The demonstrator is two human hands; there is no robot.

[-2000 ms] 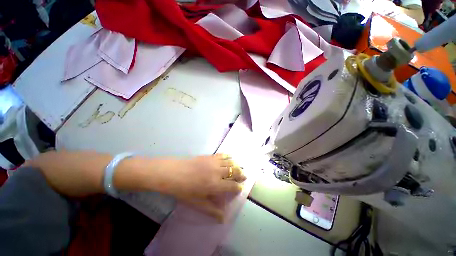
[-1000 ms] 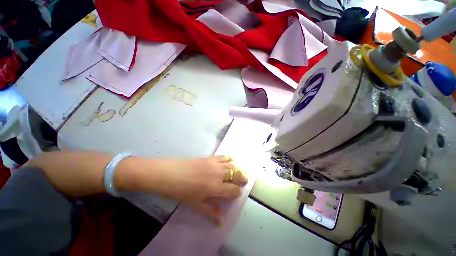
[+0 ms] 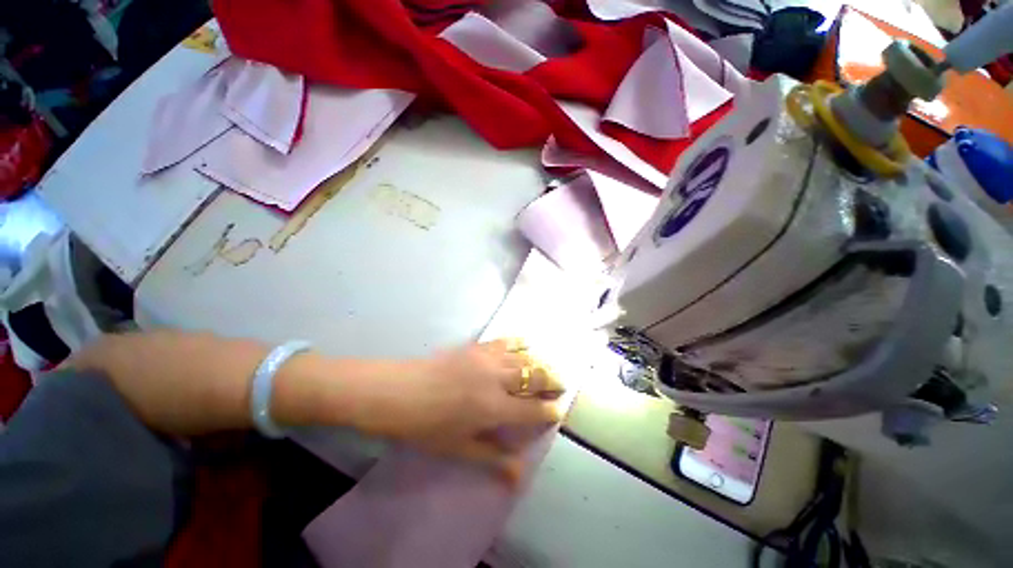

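Note:
A pale pink fabric strip (image 3: 428, 516) lies pink side up across the table's front edge and runs up into the bright light at the needle. My left hand (image 3: 478, 402), with a ring and a bracelet, rests flat on the strip just left of the needle area, fingers towards it. The fingertips are partly lost in glare. The sewing machine head (image 3: 766, 255) stands over the strip's far end. The presser foot (image 3: 635, 372) shows at the glare's edge; its contact with the fabric is hidden. Beyond it, pink fabric (image 3: 572, 216) is folded up. My right hand is not in view.
A red and pink heap (image 3: 489, 94) lies at the back. Flat pink pieces (image 3: 306, 150) lie at back left. A smartphone (image 3: 724, 455) and black-handled scissors (image 3: 816, 533) lie on the right. An orange box (image 3: 866, 56) and a blue and white cone (image 3: 978, 164) stand behind the machine.
The strip's near end has moved up towards the needle, and the fabric beyond the needle has bunched and folded. My left hand stays on the strip, slightly further right. The view has shifted a little.

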